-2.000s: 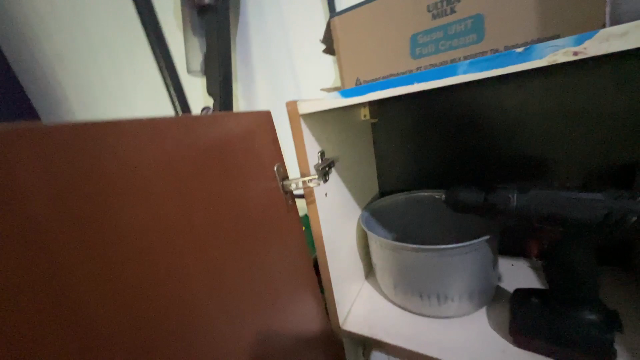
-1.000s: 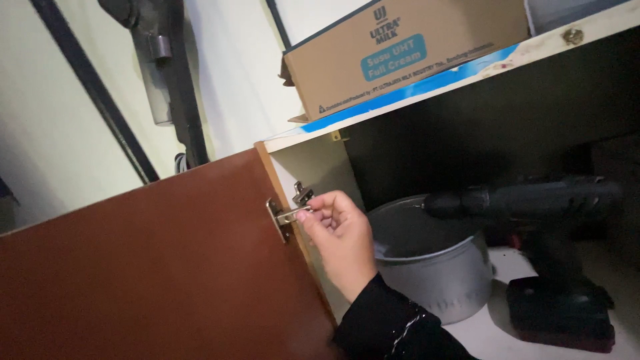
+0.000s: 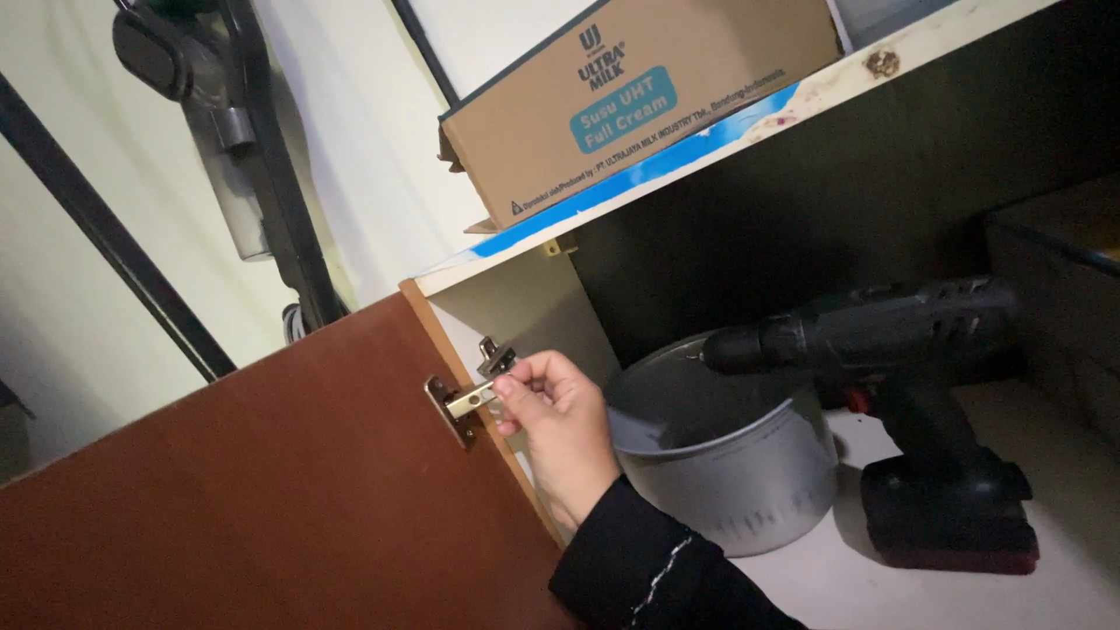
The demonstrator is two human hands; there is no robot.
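Observation:
My right hand (image 3: pixel 564 420) pinches the free end of the metal arm of a concealed cabinet hinge (image 3: pixel 472 400) between thumb and fingers. The hinge cup is fixed to the inner face of a reddish-brown cabinet door (image 3: pixel 262 472). Just above my fingertips, a metal mounting plate (image 3: pixel 496 357) sits on the cabinet's white side panel (image 3: pixel 525 297). The fingers hide the arm's tip, so whether it touches the plate cannot be told. A black sleeve covers my wrist. My left hand is out of view.
Inside the cabinet, a grey metal pot (image 3: pixel 735 490) stands right of my hand. A black cordless drill (image 3: pixel 910 332) stands on its battery, its chuck over the pot. A cardboard milk carton box (image 3: pixel 647 105) rests on top. A stick vacuum cleaner (image 3: pixel 254 140) is behind the door.
My right hand, absent two seconds ago, has come in and was at the hinge arm one second ago. It remains there. The view has shifted and tilted.

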